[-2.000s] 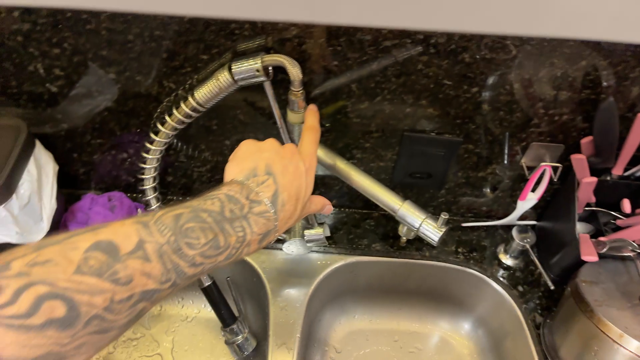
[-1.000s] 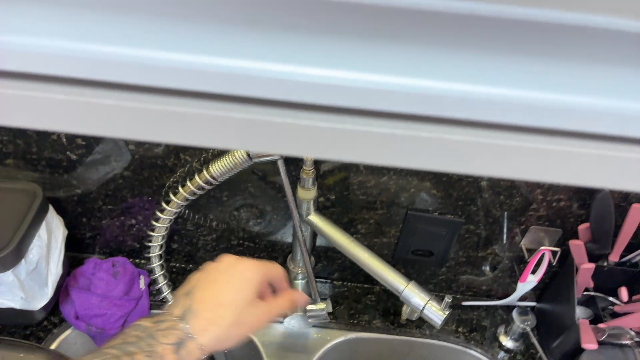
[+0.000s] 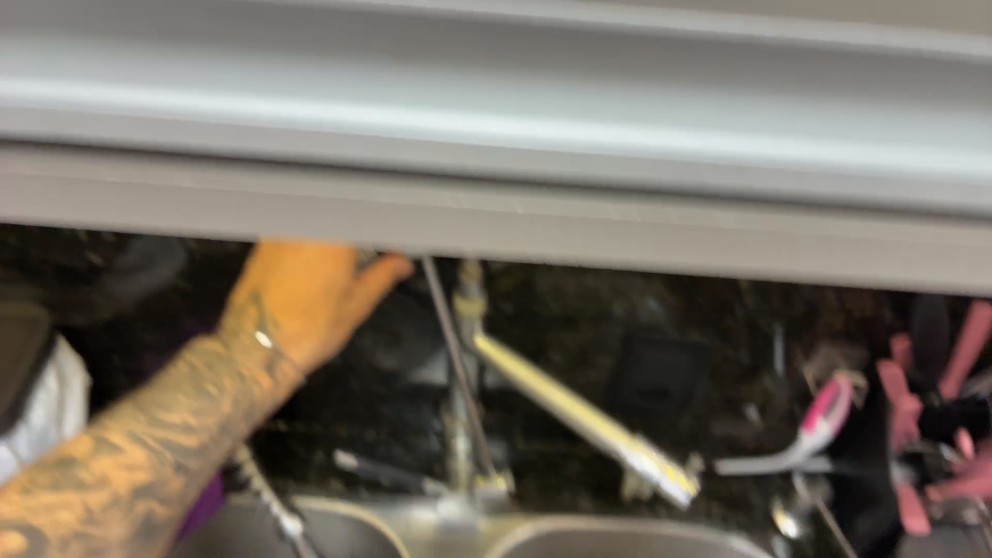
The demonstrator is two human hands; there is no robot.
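Observation:
My left hand, with a tattooed forearm, reaches up from the lower left in the blurred head view. Its back and thumb show; the other fingers are hidden behind a pale grey ledge, so its hold cannot be told. It covers where the coiled-spring hose of the kitchen faucet arches; the hose's lower part shows below the wrist. To the right of the hand stand a thin metal rod and the faucet's upright pipe. A straight metal spout slants down to the right. My right hand is not in view.
The pale grey ledge crosses the upper view above a dark speckled backsplash. Two steel sink basins lie below. A lined bin and a purple cloth are left; a pink-and-white brush and pink-handled utensils are right.
My left hand has moved up from the faucet's base, where it was a second ago, to the ledge's lower edge. The view has tilted upward since two seconds ago, showing more ledge.

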